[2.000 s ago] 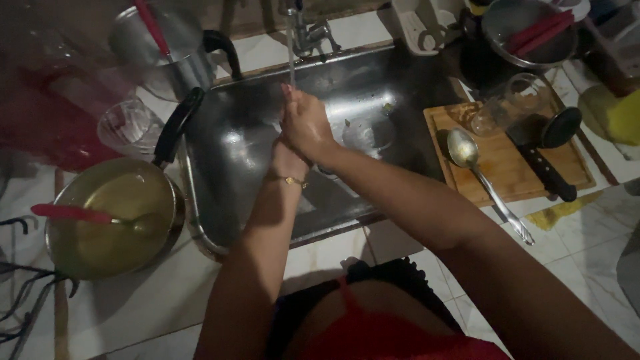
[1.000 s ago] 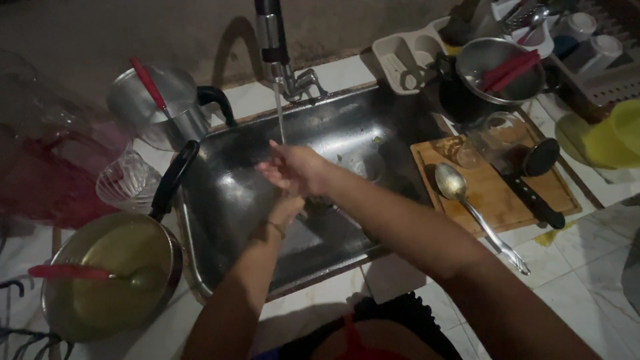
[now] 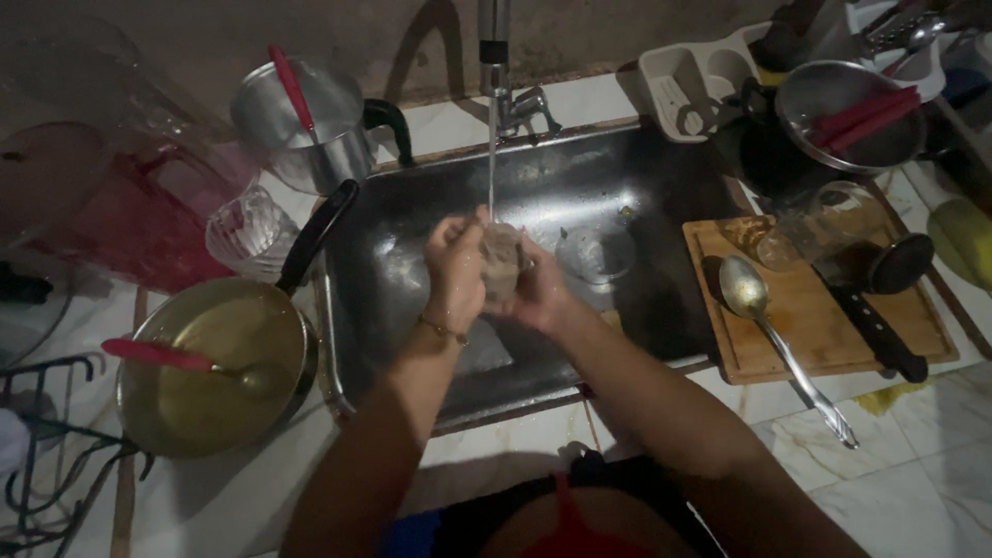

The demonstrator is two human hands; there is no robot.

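Note:
Over the metal sink (image 3: 387,325), my left hand (image 3: 457,271) and my right hand (image 3: 542,287) hold a small clear cup (image 3: 502,260) between them, blurred by motion. A thin stream of water runs down onto it from the faucet (image 3: 496,74). Behind my right hand, a clear glass dish (image 3: 597,252) lies on the sink's bottom. My palms and some of my fingers are partly hidden by the cup.
On the left are a pan of yellowish liquid (image 3: 209,318), a ribbed glass bowl (image 3: 252,232) and an aluminum pot (image 3: 310,147). To the right, a wooden cutting board (image 3: 806,341) holds a large spoon (image 3: 744,287), a black-handled knife (image 3: 883,329) and glassware. Another pot (image 3: 852,116) stands behind.
My hands were together under the water with no cup visible; now they hold a small clear cup between them. The view has shifted slightly.

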